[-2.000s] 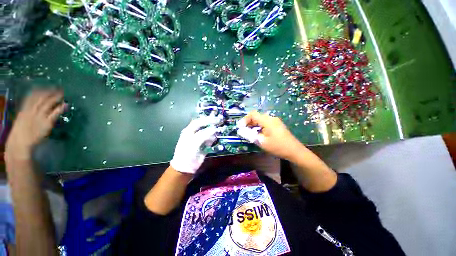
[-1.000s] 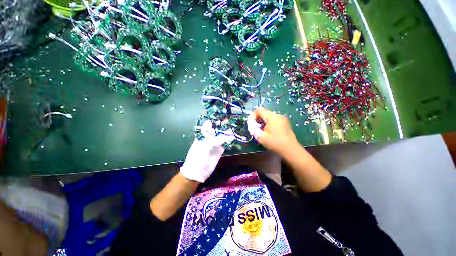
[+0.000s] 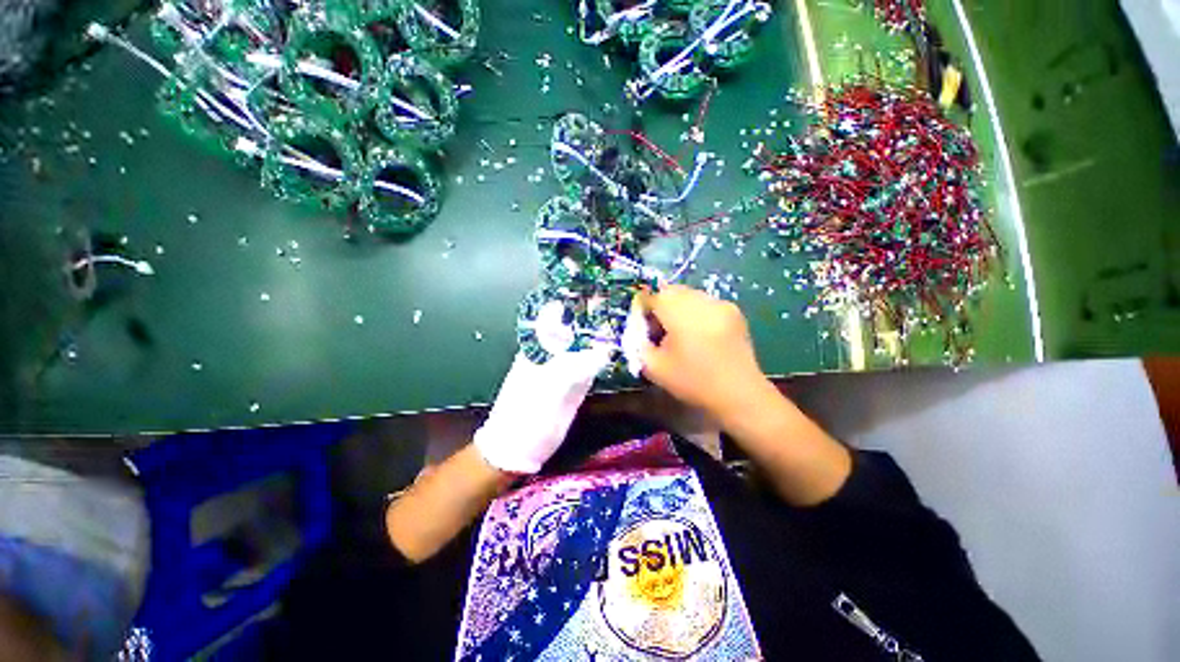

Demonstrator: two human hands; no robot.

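A panel of joined green ring circuit boards (image 3: 566,230) with white cables lies on the dark green mat in front of me. Thin red lead wires (image 3: 647,145) stick out at its far right side. My left hand (image 3: 541,395), in a white glove, holds the near left ring, with a white fingertip showing through its opening. My right hand (image 3: 692,339), bare with white-covered fingertips, is closed at the near right edge of the panel. Its fingertips hide what they pinch.
A tangled pile of red lead wires (image 3: 893,194) lies at right beside a yellow-tipped tool (image 3: 952,88). Stacked green ring panels (image 3: 317,97) are at far left, more (image 3: 679,49) at the far middle. A small cabled piece (image 3: 110,264) lies at left. White specks are scattered. A blue stool (image 3: 240,537) stands below.
The other person's hand at left has left the bench. The panel has turned and shifted in my hands. My left fingers have moved into the near left ring. The view has shifted slightly.
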